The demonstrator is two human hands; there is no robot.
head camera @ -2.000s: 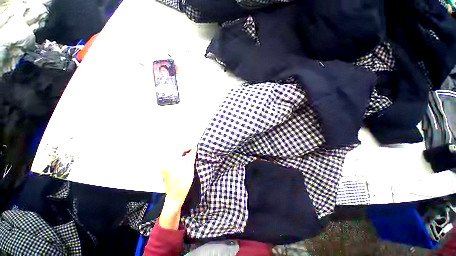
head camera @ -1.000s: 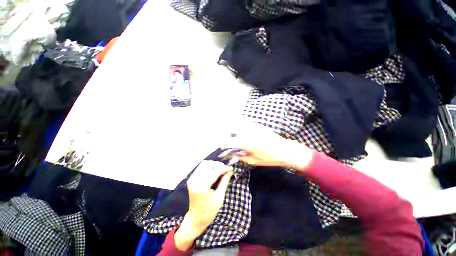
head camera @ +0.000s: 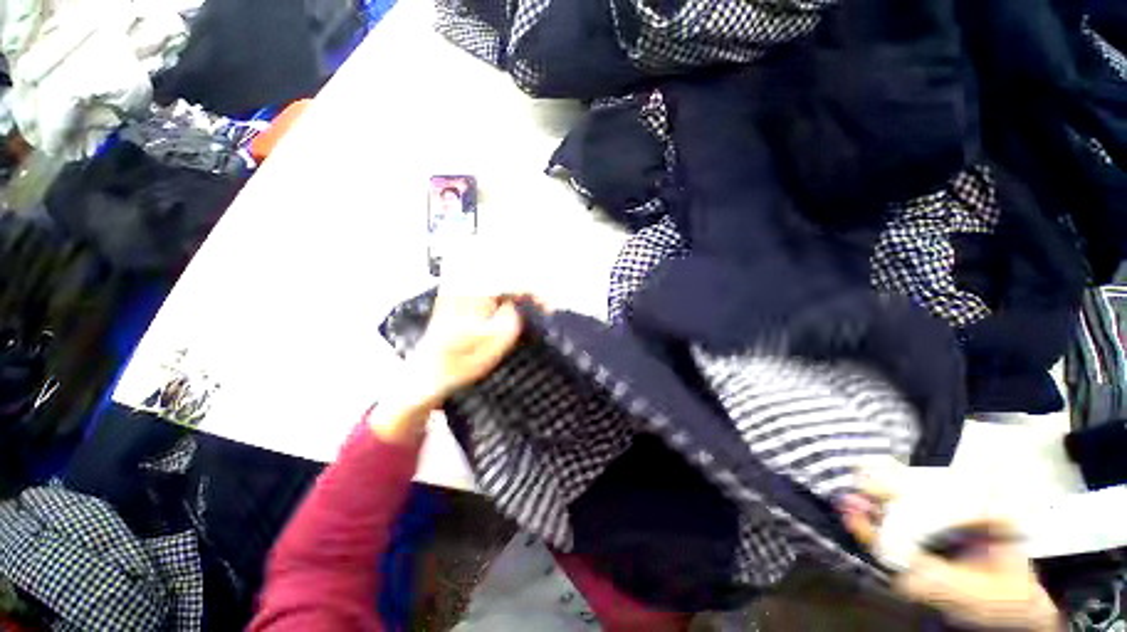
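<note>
A navy garment (head camera: 667, 407) with navy-and-white checked lining (head camera: 562, 414) is stretched between my hands above the table's front edge; parts of it are blurred. My left hand (head camera: 464, 346) grips its upper left end, just below the phone. My right hand (head camera: 952, 556) is at the lower right, strongly blurred, at the garment's other end. A dark shape shows at the right hand; I cannot tell if it is a tool.
The white table (head camera: 297, 284) bears a lit smartphone (head camera: 452, 210) and thread scraps (head camera: 179, 389) at its left edge. A navy garment pile (head camera: 853, 111) covers the far and right side. Grey striped garments (head camera: 1100, 358) lie far right. Checked cloth (head camera: 87, 556) lies below the table, lower left.
Both hands were close together on the garment's edge; now they are wide apart, the left up and forward, the right to the lower right. The garment has been lifted and stretched out.
</note>
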